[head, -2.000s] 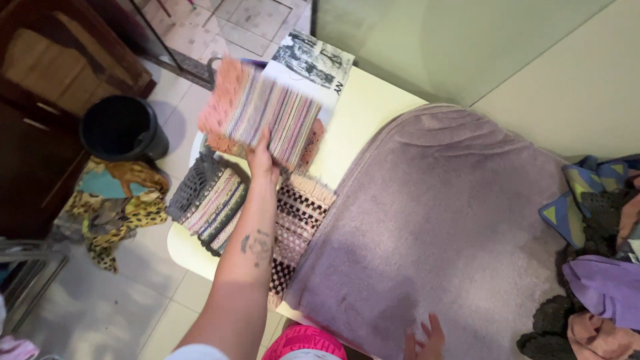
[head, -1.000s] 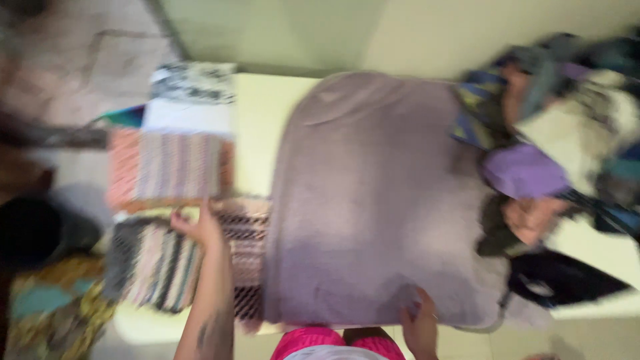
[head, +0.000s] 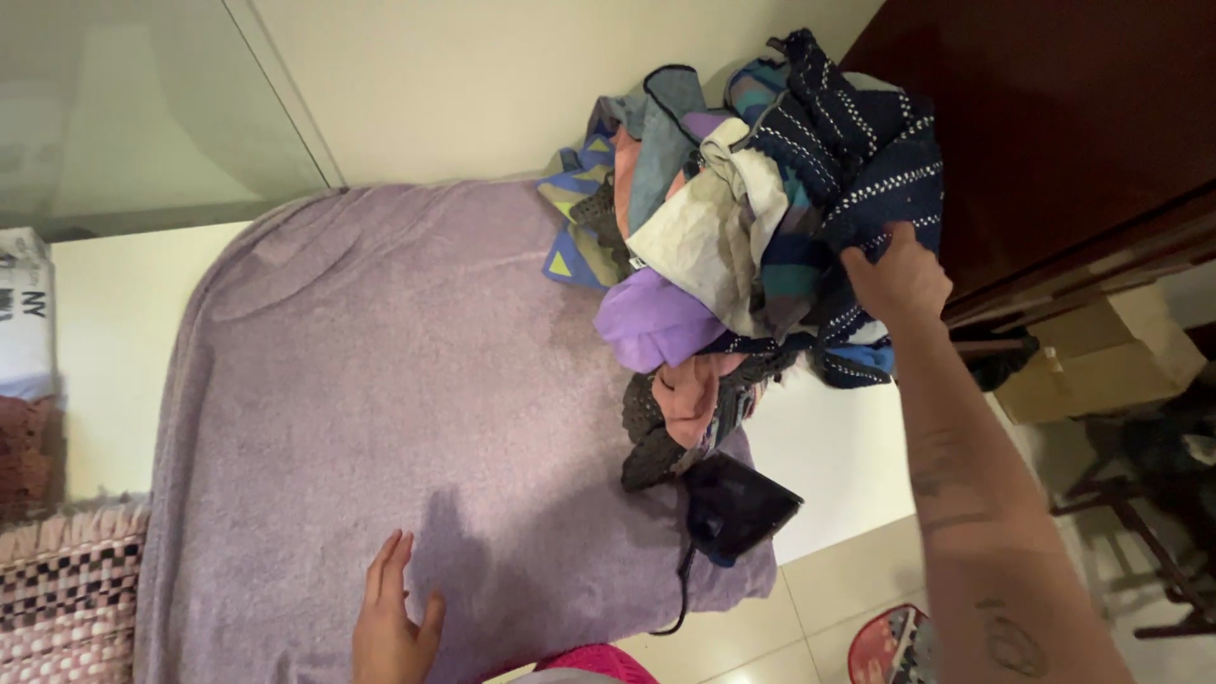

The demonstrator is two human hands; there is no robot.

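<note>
My right hand (head: 898, 275) grips a navy fabric with white stitched stripes (head: 883, 190) at the right side of a heap of cloths. The heap also has a cream cloth (head: 717, 237), a purple cloth (head: 655, 318), a salmon cloth (head: 686, 399) and a blue cloth with yellow triangles (head: 581, 247). My left hand (head: 399, 598) is held over the near part of a mauve blanket (head: 380, 361), fingers apart and holding nothing. Just below the heap, a black clothes iron (head: 736, 508) with a cord lies at the blanket's right edge.
A checked woven textile with fringe (head: 71, 589) lies at the left, below a printed white item (head: 24, 313). Dark wooden furniture (head: 1064, 123) stands at the right, with an open cardboard box (head: 1092, 361) beneath. The white table (head: 845, 465) ends above a tiled floor.
The view has swung far to the right. One arm earlier reached to the folded textiles at the left; now my right hand holds the navy striped fabric in the heap.
</note>
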